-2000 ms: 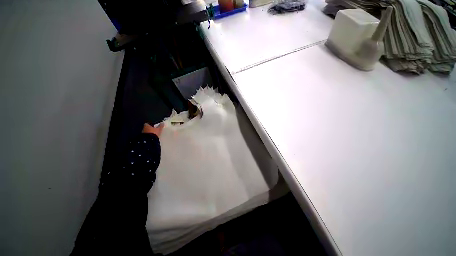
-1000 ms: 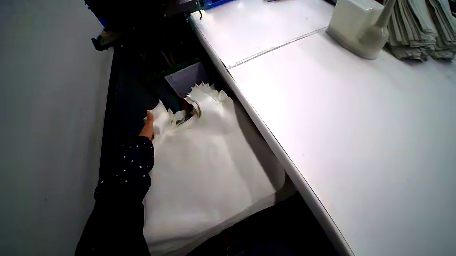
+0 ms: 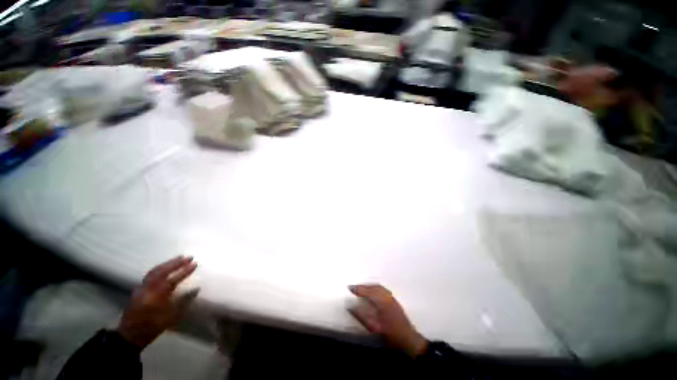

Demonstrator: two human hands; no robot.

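Observation:
My left hand (image 3: 158, 303) is at the table's front edge, left of centre, fingers bent over a whitish area. My right hand (image 3: 386, 315) is at the same edge, right of centre, with its fingertips on or just above the white surface. Glare and blur hide whether a thin white piece lies between the hands or is pinched by them. White cloth pieces (image 3: 67, 315) show below table level at the left, partly behind my left hand and sleeve.
The white table (image 3: 334, 193) curves across the view. An off-white plastic holder (image 3: 215, 122) stands beside a folded grey-beige stack (image 3: 271, 93). Greyish-white cloth (image 3: 564, 260) lies at right, with a crumpled white bundle (image 3: 553, 141) behind. A blue tray (image 3: 30, 152) is far left.
The view has swung from the waiting pile at the left to the table. My left hand has left the jagged ends of the pile. My right hand has come into view.

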